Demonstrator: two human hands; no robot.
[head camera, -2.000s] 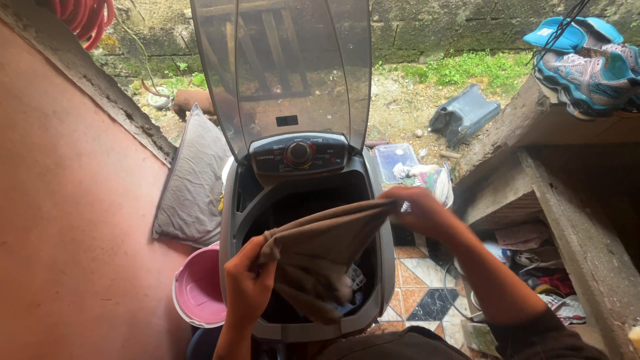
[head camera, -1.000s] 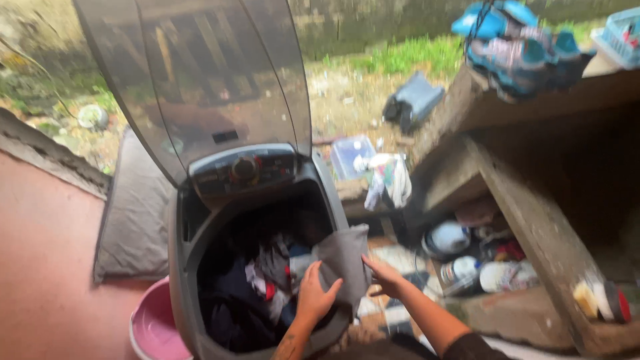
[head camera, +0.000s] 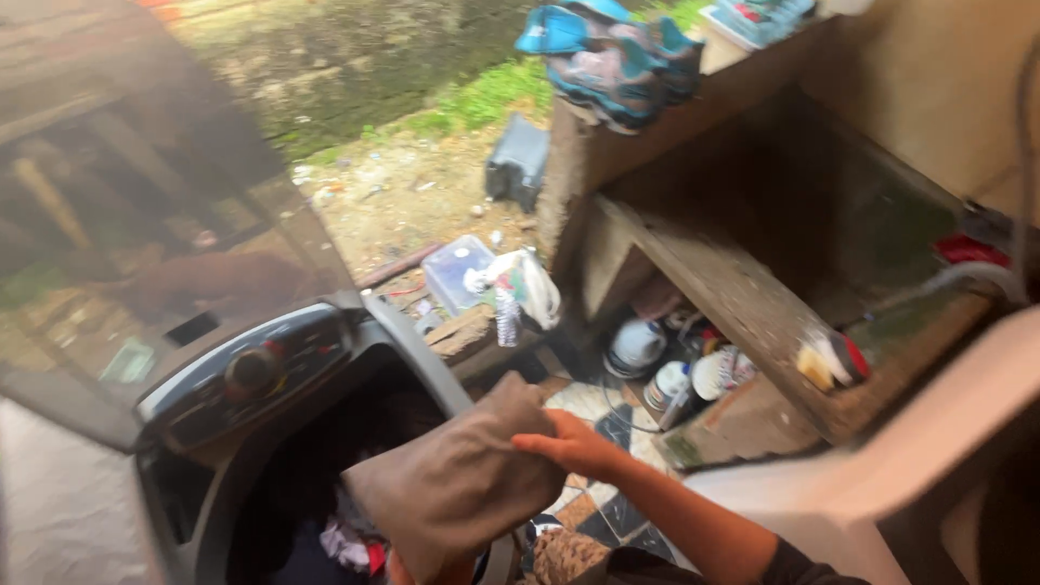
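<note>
A grey-brown cloth (head camera: 467, 471) hangs over the right rim of an open top-loading washing machine (head camera: 414, 357). My right hand (head camera: 577, 447) grips the cloth's upper right edge, with the thumb on top. Only a bit of my left hand (head camera: 398, 569) shows at the bottom, under the cloth's lower edge; most of it is hidden, so its grip is unclear. Inside the drum lie dark clothes and a white and red garment (head camera: 349, 546). The raised see-through lid (head camera: 162, 203) stands behind the control panel (head camera: 252, 370).
At the right is a concrete shelf unit (head camera: 731, 292) with blue-and-grey sneakers (head camera: 626, 69) on top and several white containers (head camera: 638, 348) below. A clear plastic box (head camera: 459, 272) and a plastic bag (head camera: 532, 292) lie behind the machine. At lower right is a pale curved edge (head camera: 886, 455).
The view has swung to the right. The cloth, stretched between both hands over the drum two seconds ago, is now at the machine's right rim, with my left hand mostly hidden beneath it.
</note>
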